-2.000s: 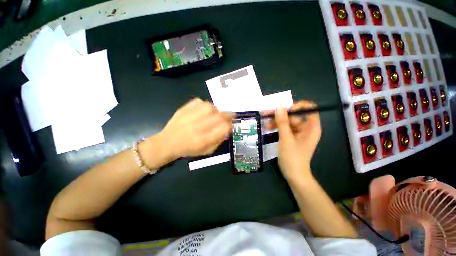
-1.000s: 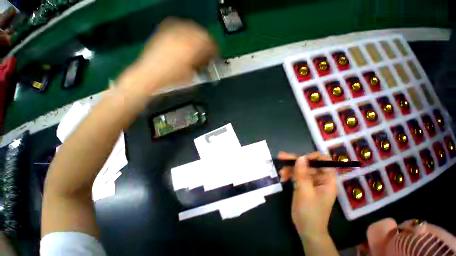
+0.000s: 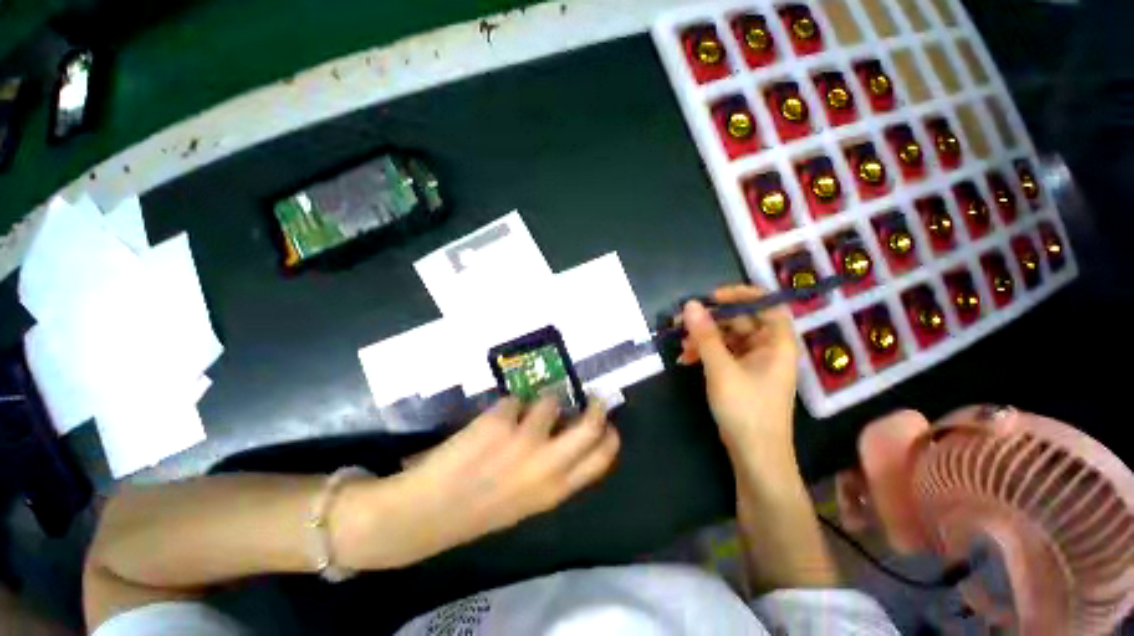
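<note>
A phone unit [image 3: 537, 370] with a black shell and green board stands over the white backing sheets [image 3: 529, 293] at bench centre. My left hand [image 3: 510, 462] holds its lower end, and the fingers cover that part. My right hand [image 3: 744, 354] holds dark tweezers [image 3: 777, 298] to the right of the unit. The tweezers' tip is near the right edge of the sheets, by a grey strip. A second phone unit [image 3: 358, 209] lies on the dark bench behind and left of the sheets.
Spare white sheets [image 3: 118, 329] lie fanned at left beside a dark object. A white tray [image 3: 761, 236] with red-and-black modules is at right. A pink fan [image 3: 1007, 497] is at lower right. The green belt [image 3: 236, 62] behind carries a dark unit [image 3: 75, 93].
My left hand has come back from over the belt and now holds a phone unit above the sheets. My right hand still holds the tweezers. The camera view has shifted.
</note>
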